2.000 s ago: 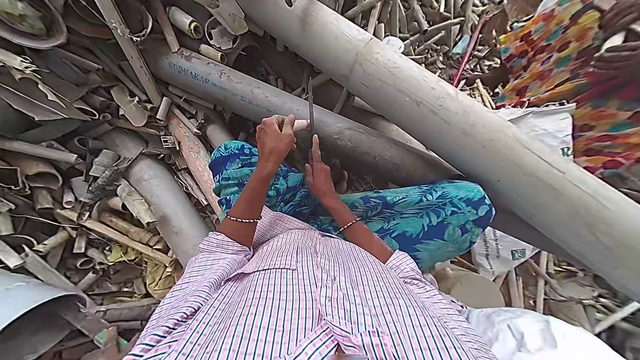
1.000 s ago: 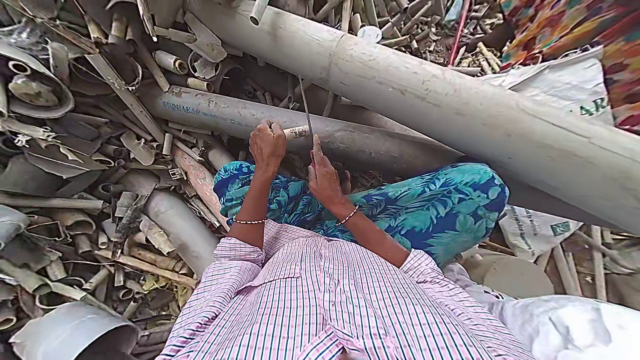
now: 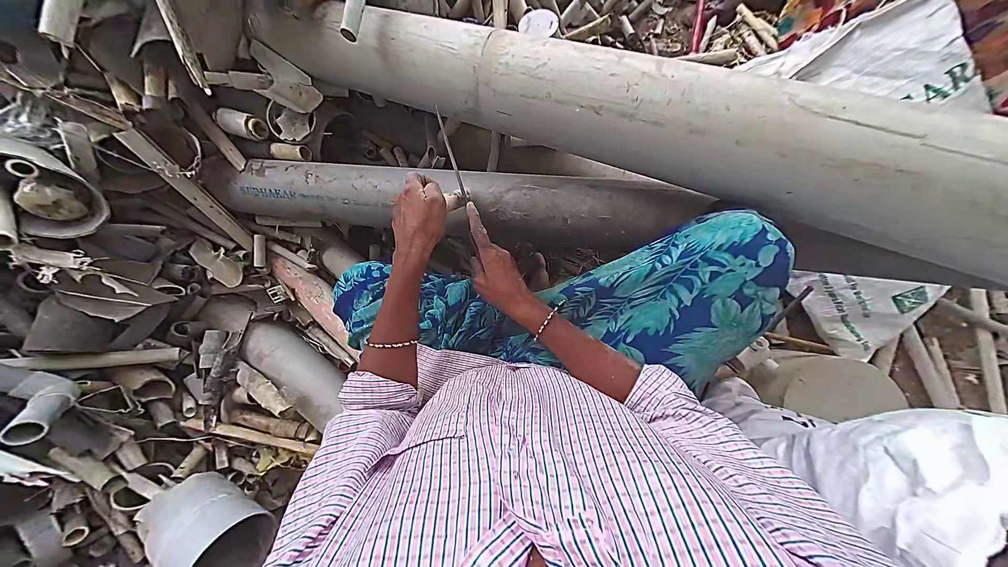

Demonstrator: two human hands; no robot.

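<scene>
My left hand (image 3: 419, 211) is closed around a short piece of pale pipe (image 3: 453, 201), whose end sticks out to the right. My right hand (image 3: 494, 264) holds a long thin blade (image 3: 450, 150) that points up and away, its forefinger stretched along the lower end; the handle is hidden in the hand. The blade stands at the end of the pale piece, and I cannot tell whether it cuts into it. Both hands are above my lap, in front of a grey plastic pipe (image 3: 346, 187) that lies crosswise.
A thicker grey pipe (image 3: 630, 102) runs across beyond the hands. Broken pipe pieces (image 3: 142, 382) are heaped at the left, with a wide pipe section (image 3: 206, 520) at the lower left. A printed white sack (image 3: 850, 311) and white cloth (image 3: 898, 472) are at the right.
The blade's tilt has shifted, its far end now leaning to the left. Both hands stay close together around the pale piece. The view has moved a little.
</scene>
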